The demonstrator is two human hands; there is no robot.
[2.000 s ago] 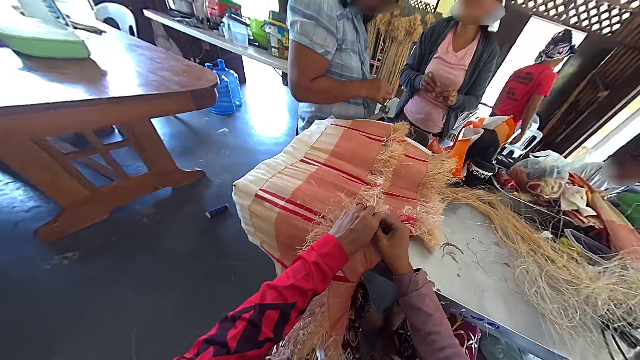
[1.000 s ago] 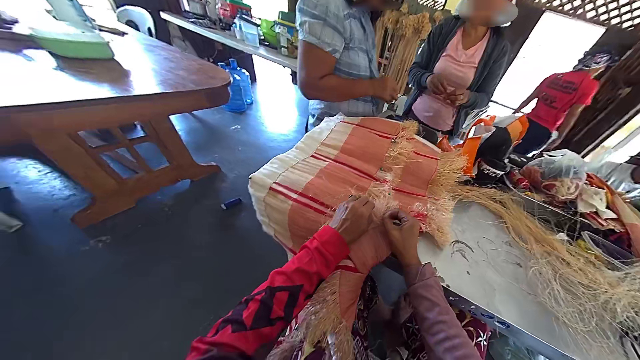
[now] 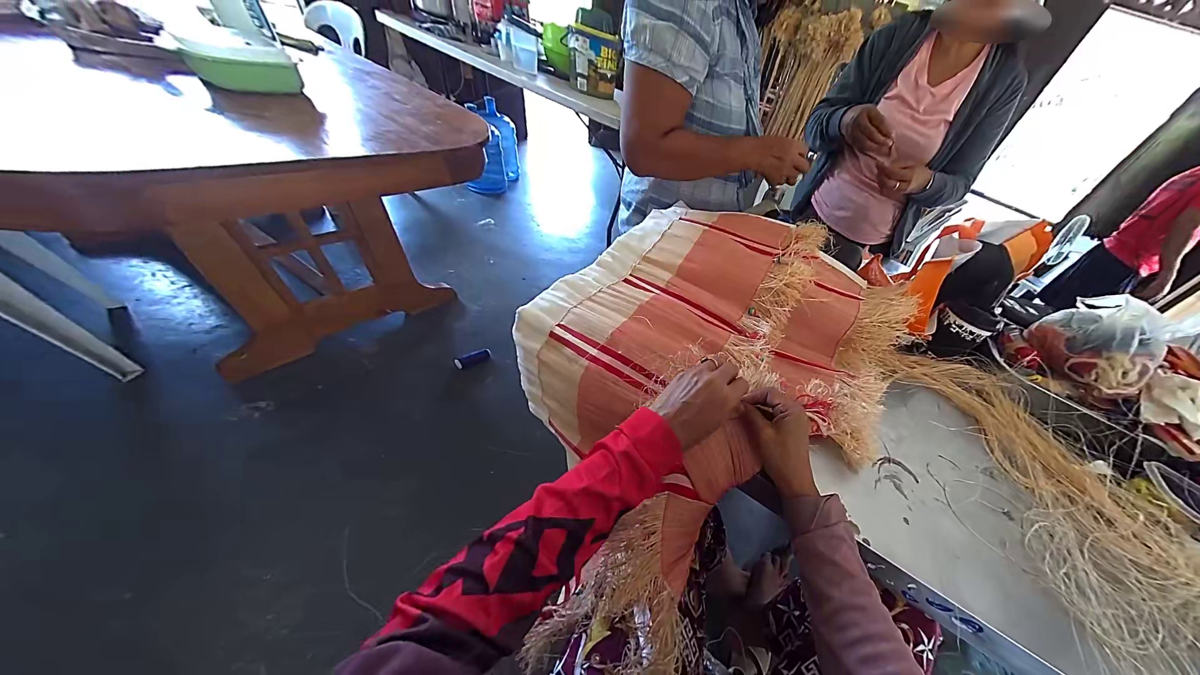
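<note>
A woven fabric (image 3: 647, 352) in cream, orange and red stripes, with rows of frayed fibre fringe (image 3: 783, 286), drapes over the near end of a white table. My left hand (image 3: 703, 401), in a red and black sleeve, pinches the fabric at a fringed seam. Close beside it on the right, my right hand (image 3: 780, 436) has its fingers bent on the same fold; whether a needle or thread is between them is too small to tell. One fringed end of the fabric (image 3: 680, 544) hangs down over my lap.
Loose natural fibres (image 3: 1050, 478) lie along the white table (image 3: 923, 469), near plastic bags (image 3: 1097, 337). Two people stand beyond the fabric. A wooden table (image 3: 412, 141) is at the left, and a blue thread spool (image 3: 472, 358) lies on the floor.
Both hands stay at the same fringed seam, with small shifts of the fingers. The person in red at the right has changed posture and is now partly out of view.
</note>
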